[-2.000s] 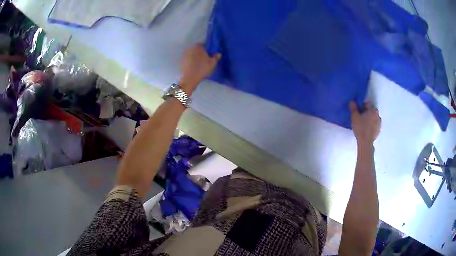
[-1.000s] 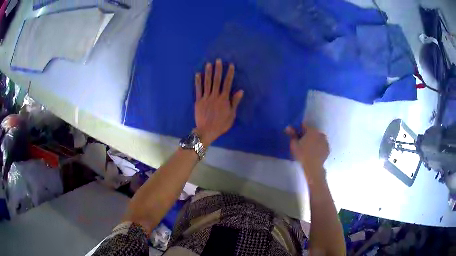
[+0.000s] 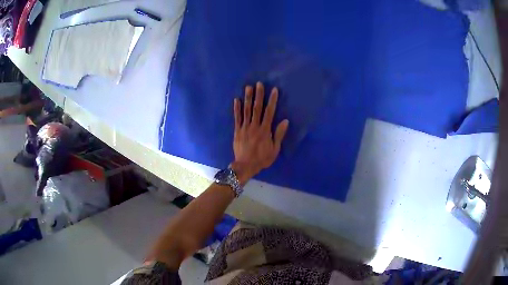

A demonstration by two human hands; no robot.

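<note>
A large bright blue fabric sheet (image 3: 217, 44) lies flat on the white table, with a step-shaped corner at its lower right. My left hand (image 3: 256, 131) rests palm down on it with the fingers spread, holding nothing. My right hand is not visible; a blurred brown shape at the right edge looks like my raised right arm. The silver base plate (image 3: 473, 192) of the cutting machine shows at the right, partly hidden by that shape. The machine's body is not visible.
A pale piece with a dark outline (image 3: 92, 53) lies left of the sheet. A small dark-blue strip (image 3: 147, 14) lies above it. A folded blue piece (image 3: 482, 118) and a thin dark cord are at the right. Bags and a red-edged box (image 3: 89, 166) stand below the table's yellowish edge (image 3: 139, 161).
The sheet has been laid flat, and the crumpled blue pieces on its right side have gone from there. My left hand let go of its edge and flattened on it. My right hand left the picture.
</note>
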